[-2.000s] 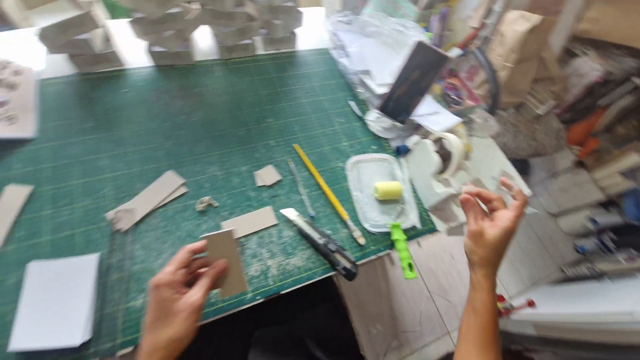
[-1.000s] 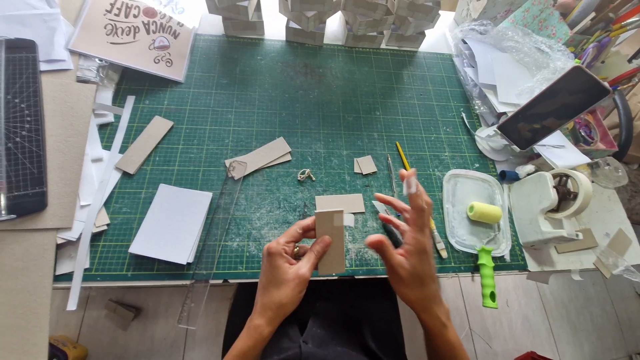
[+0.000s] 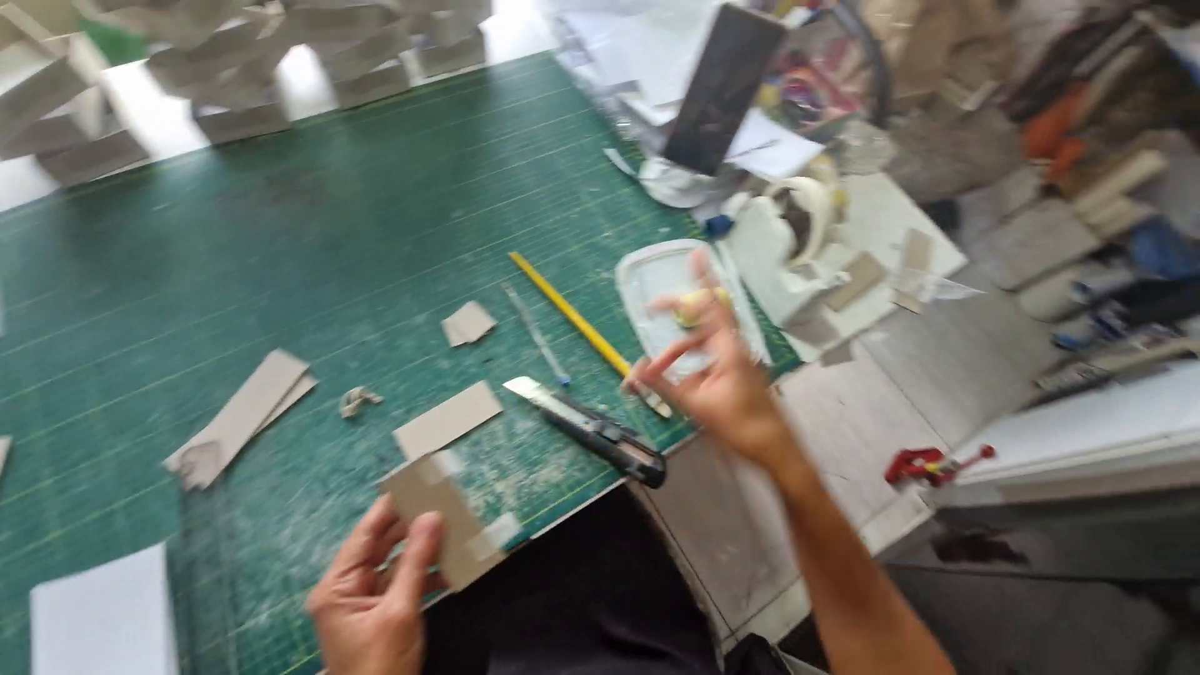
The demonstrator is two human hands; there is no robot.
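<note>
My left hand (image 3: 380, 581) grips a small grey cardboard rectangle (image 3: 441, 516) above the mat's front edge; pale tape-like pieces show at its right side. My right hand (image 3: 717, 375), blurred, hovers over the shallow plastic tray (image 3: 642, 272), hiding part of its yellow foam roller (image 3: 698, 305); its fingers are spread and nothing shows in them. Between the hands a black utility knife (image 3: 600, 436) lies on the green cutting mat (image 3: 375, 216), beside a yellow pencil (image 3: 572, 314) and a thin clear stick (image 3: 537, 337). Another cardboard strip (image 3: 450, 419) lies just behind the held piece.
Cardboard strips (image 3: 248, 412), small cardboard pieces (image 3: 469, 323) and white paper (image 3: 103, 614) lie on the mat. A tape dispenser (image 3: 778, 248) and a dark phone-like slab (image 3: 722, 89) stand at the right. Folded cardboard forms (image 3: 234, 84) line the back.
The view has swung to the right since one second ago. My right hand has moved from beside the held cardboard to over the tray. A second pale tape-like piece now shows on the cardboard.
</note>
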